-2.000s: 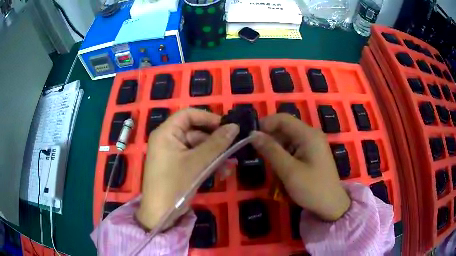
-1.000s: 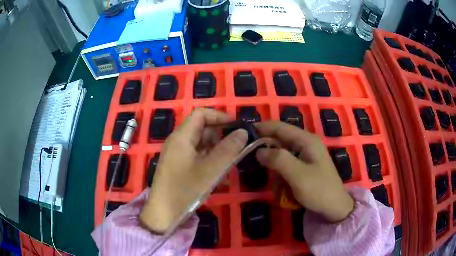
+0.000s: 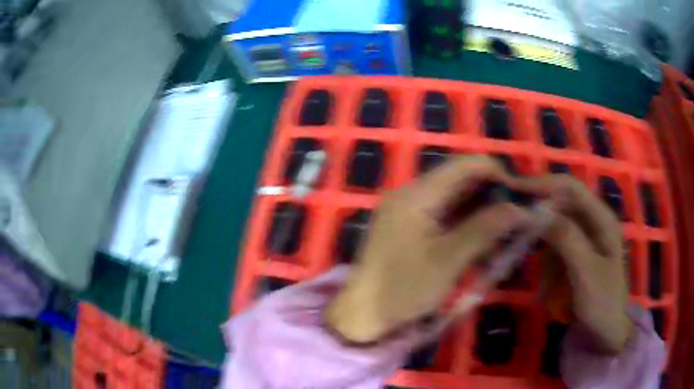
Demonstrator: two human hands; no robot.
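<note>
The view is blurred. My left hand point(image 3: 426, 235) is closed around a small black unit point(image 3: 498, 195), mostly hidden by the fingers. My right hand point(image 3: 586, 235) meets it from the right, its fingers at the end of a clear air hose point(image 3: 506, 262) beside the unit. The hose runs down past my left wrist. Both hands are above the red-orange tray point(image 3: 278, 163), whose square pockets hold many black watch bodies point(image 3: 496, 332). A white inline connector point(image 3: 308, 173) lies over the tray's left side.
The blue tester point(image 3: 327, 53) stands behind the tray. Record sheets point(image 3: 175, 159) with a white power strip and cables lie at left. A grey machine point(image 3: 91, 137) is further left. Stacked trays point(image 3: 677, 159) stand at the right edge. A separate black unit point(image 3: 501, 48) lies on papers behind.
The camera has turned left, so the scene sits further right and is blurred. More of the left side shows, including another red-orange tray low at left. Both hands remain together at the unit and hose.
</note>
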